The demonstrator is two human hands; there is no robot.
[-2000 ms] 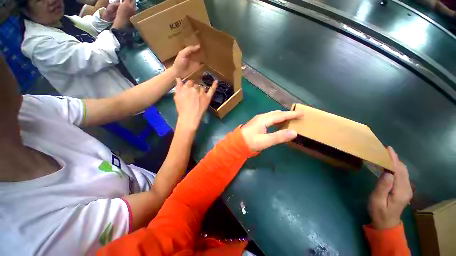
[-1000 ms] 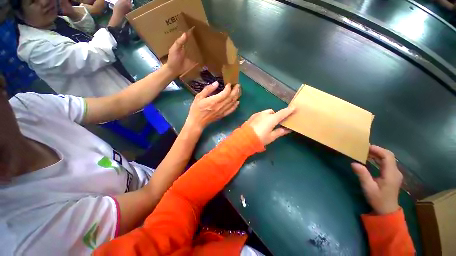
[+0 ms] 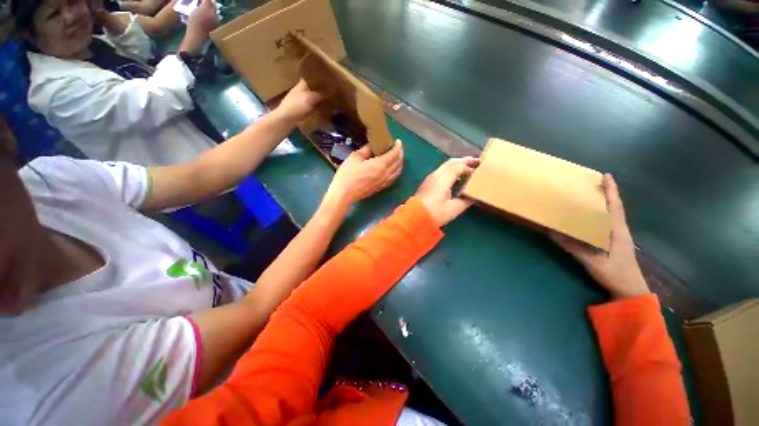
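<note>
A plain brown mailer box [image 3: 539, 193] is held between my two hands above the green ledge, its broad lid facing up and lying down over the box. My left hand [image 3: 448, 190] grips its left end, fingers at the near left corner. My right hand [image 3: 612, 241] holds the right end, with fingers along the right edge and part of the hand under the near right corner. The contents are hidden, and I cannot tell whether the front flap is tucked in.
The dark green ledge [image 3: 466, 308] lies beside the wide conveyor belt [image 3: 466, 75]. At left, a neighbour's hands hold an open box [image 3: 354, 96] with dark contents. A larger printed carton [image 3: 266, 50] stands behind it. Another brown box [image 3: 732, 358] is at lower right.
The lid has come down from its raised slant. My right hand has moved from beside the near right corner to holding the right end. The neighbour's box lid has tilted lower.
</note>
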